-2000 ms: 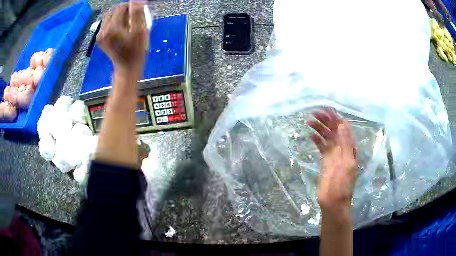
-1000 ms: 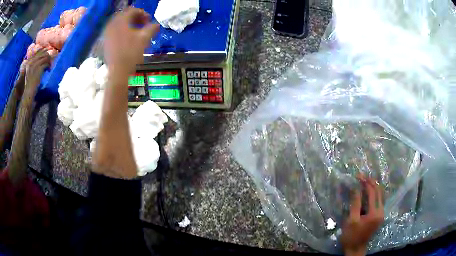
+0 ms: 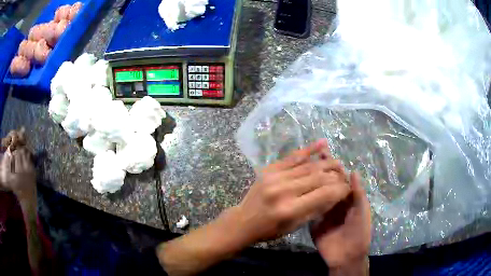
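Observation:
My left hand (image 3: 299, 191) lies across my right hand (image 3: 344, 223), over the open mouth of the clear plastic bag (image 3: 457, 167). The fingers overlap, and whether anything is between the palms is hidden. White material (image 3: 398, 38) shows bright inside the bag behind. A rough white lump (image 3: 183, 12) sits on the blue pan of the digital scale (image 3: 172, 40), whose displays are lit green. Several white portioned lumps (image 3: 107, 121) are piled at the left and in front of the scale.
A blue tray (image 3: 81, 46) with pink pieces (image 3: 40, 40) stands at the far left. Another person's hands (image 3: 17, 161) are at the left edge. A phone (image 3: 292, 17) lies behind, right of the scale. A small white scrap (image 3: 183, 222) and a dark cable (image 3: 160, 199) lie near the front edge.
My left hand has left the scale, where the white lump now sits, and met my right hand over the bag. The other person's hand has moved from the tray towards the front. The view has shifted.

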